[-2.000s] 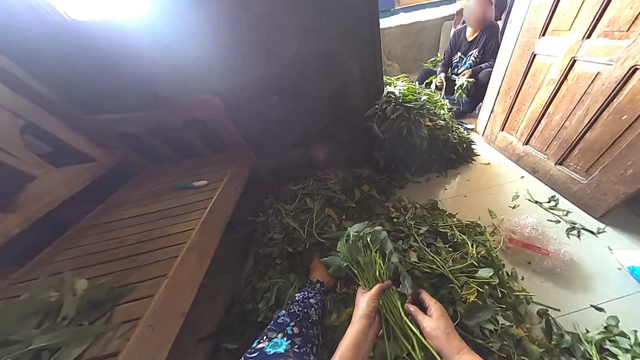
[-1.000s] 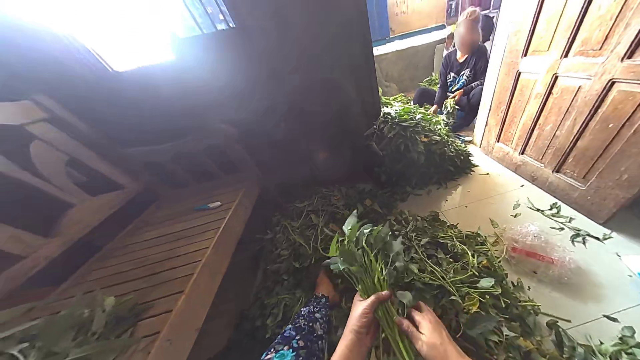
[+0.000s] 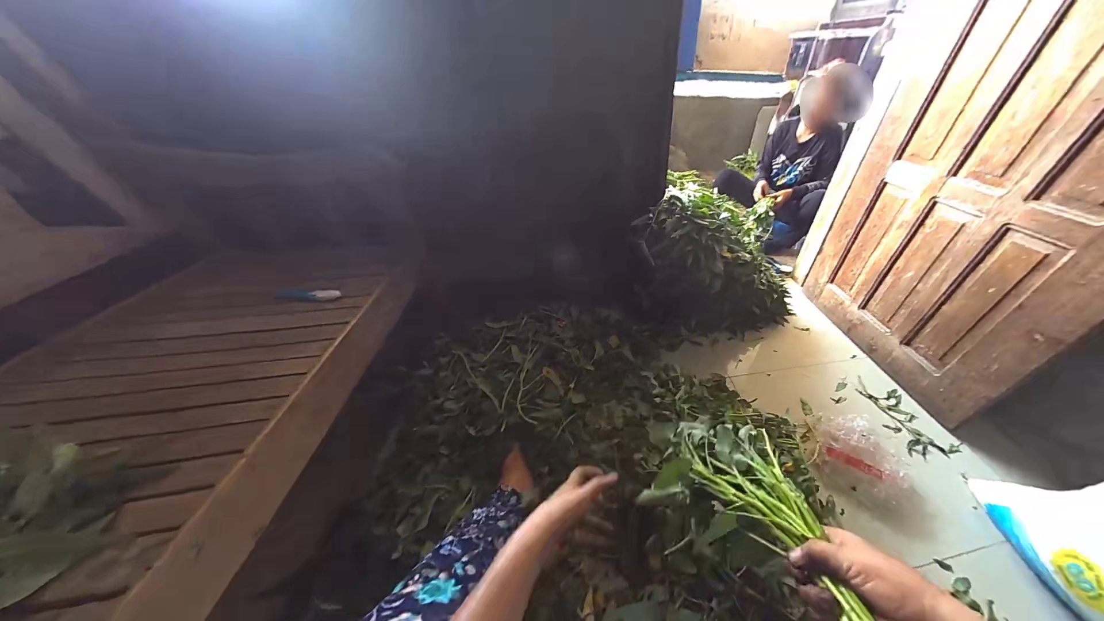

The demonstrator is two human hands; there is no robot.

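My right hand (image 3: 862, 569) grips the stems of a bunch of leafy green stalks (image 3: 768, 492), whose leaves point up and left over the pile. My left hand (image 3: 586, 496) is off the bunch, reaching over the heap of leafy greens (image 3: 552, 371) with its fingers apart and nothing seen in them. The heap spreads over the floor around a foot and a leg in dark floral cloth (image 3: 461, 552). Part of the left hand's fingers blurs into the dark leaves.
A slatted wooden bench (image 3: 198, 371) stands left, with leaves and a small blue-and-white object (image 3: 309, 295). Beyond are a taller heap of greens (image 3: 716, 250) and a seated person (image 3: 802, 164) holding greens. At right are a wooden door (image 3: 966, 207), clear plastic (image 3: 862, 461) and a white-and-blue bag (image 3: 1052, 535).
Both hands were on the bunch before. My left hand has let go and moved left; my right hand has carried the bunch to the right.
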